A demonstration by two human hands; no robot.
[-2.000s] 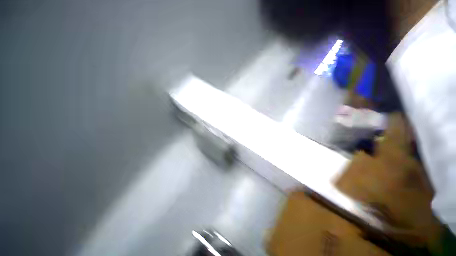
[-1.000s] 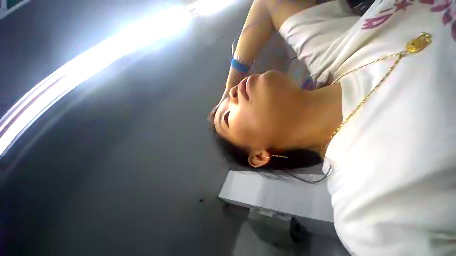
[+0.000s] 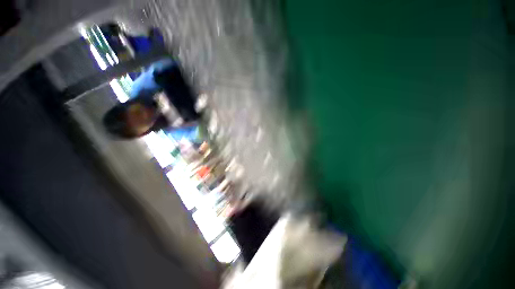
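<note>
The view is tilted and badly blurred. A large plain green surface fills the right side; I cannot tell whether it is the bench top. A blurred cream-white shape lies at the bottom middle, with a blue patch beside it; I cannot tell what they are. I can make out neither my left hand nor my right hand, and no held object shows.
A person in blue and dark clothing shows at the upper left. Bright window-like panels and small coloured shapes run down beside them. A dark broad band crosses the left. A grey, streaked area lies in the middle.
The view has swung away from the person in the white top, the white fixture and the bright light. The green surface and the other person have come into view.
</note>
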